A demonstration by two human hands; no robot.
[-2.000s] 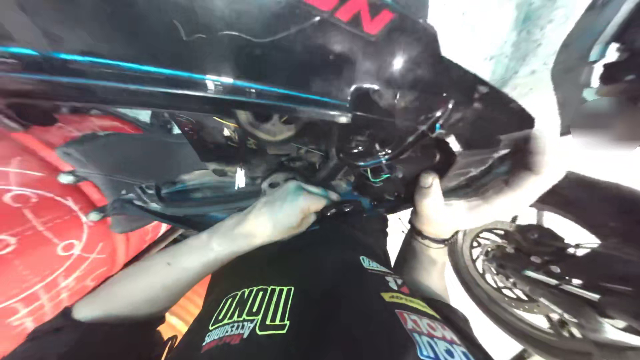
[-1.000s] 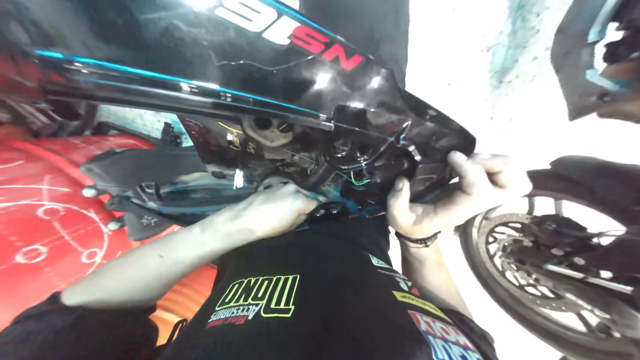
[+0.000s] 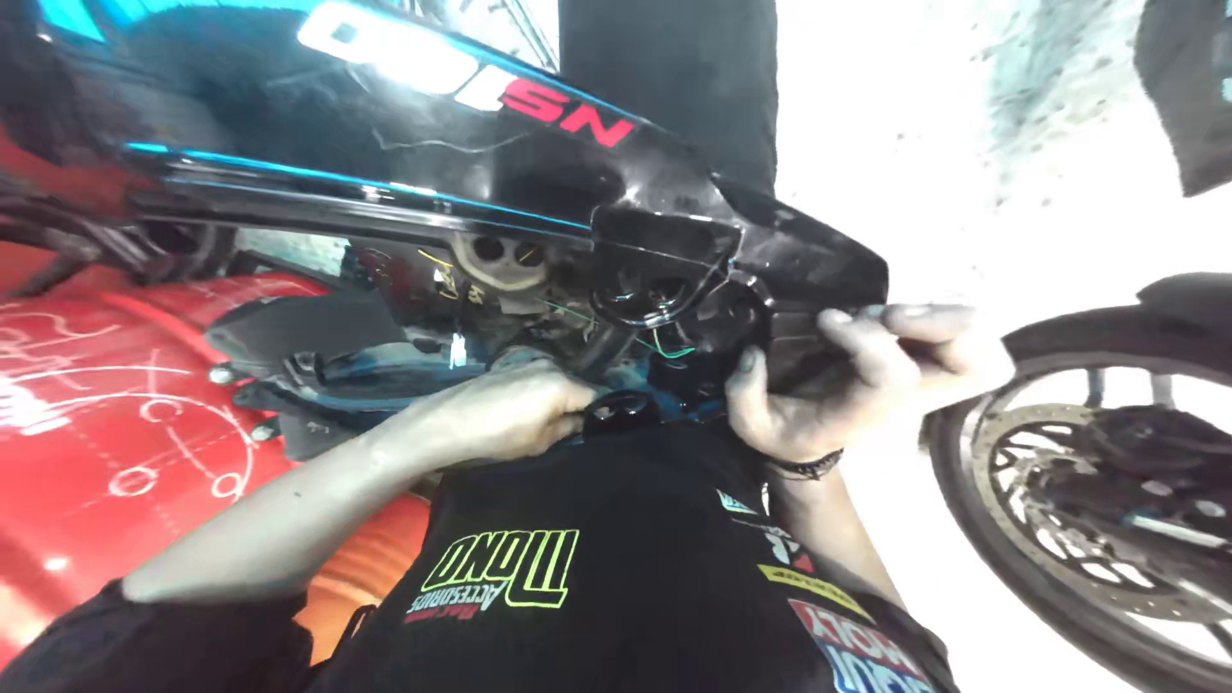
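Note:
A black motorcycle fairing panel point(image 3: 558, 183) with a blue stripe and red lettering spans the upper left and middle. Under its lower edge, dark mechanical parts and a thin green wire point(image 3: 674, 352) show. My left hand point(image 3: 529, 409) is curled, its thumb and fingers closed against a small glossy black part point(image 3: 621, 409) in front of my shirt; the fingertips are partly hidden. My right hand point(image 3: 857, 380) is at the right end of the dark parts, thumb raised beside them and fingers bent near the panel's tip. Whether it grips anything is unclear.
A red surface with white markings point(image 3: 106, 404) lies at the left, beside a dark bracket-like part point(image 3: 308, 346). A motorcycle wheel with a brake disc point(image 3: 1039, 481) stands close on the right. Another dark object point(image 3: 1189, 96) is at the upper right edge.
My right hand's fingers, mostly hidden behind the dark parts two seconds ago, now show bent beside the panel's tip. My left hand stays at the small black part. The view has shifted.

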